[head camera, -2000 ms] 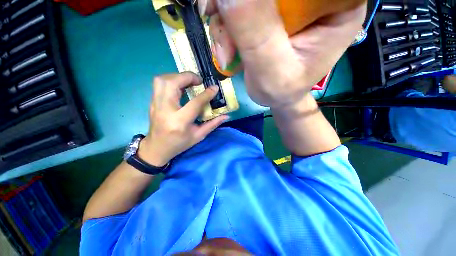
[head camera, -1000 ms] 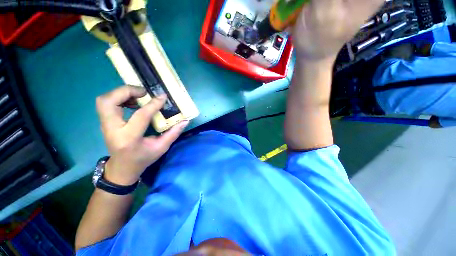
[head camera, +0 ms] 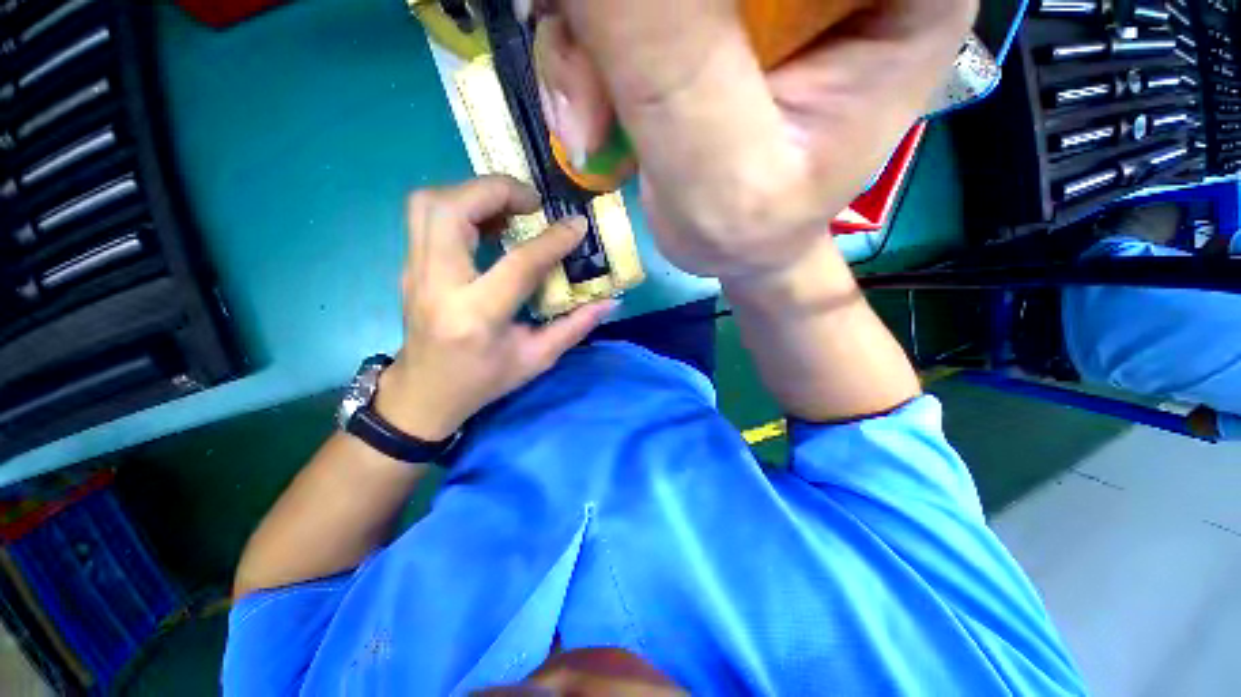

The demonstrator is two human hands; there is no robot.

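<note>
The cream jig (head camera: pixel 619 252) lies on the green bench in front of me, with a black leg arm (head camera: pixel 523 102) of the leg assembly in its channel. My left hand (head camera: pixel 470 279) pinches the near end of the arm between thumb and fingers. My right hand (head camera: pixel 742 150) is gripped around the orange electric screwdriver (head camera: pixel 796 25), whose green and orange front part shows below my fingers. The tool's tip is over the arm near my left fingertips. Any screw there is too small to tell. The hub end is mostly cut off by the top edge.
A black tray (head camera: pixel 177 272) with rows of silver-sectioned tubes is at the left. A similar tray (head camera: pixel 1028 136) is at the right. A red bin (head camera: pixel 885 191) is partly hidden behind my right hand. Another person's blue clothing (head camera: pixel 1150 327) shows at the far right.
Since one second ago, my right hand has brought the screwdriver from above the feeder in the red bin to the leg arm. My left hand still pinches the arm's end. The view has shifted.
</note>
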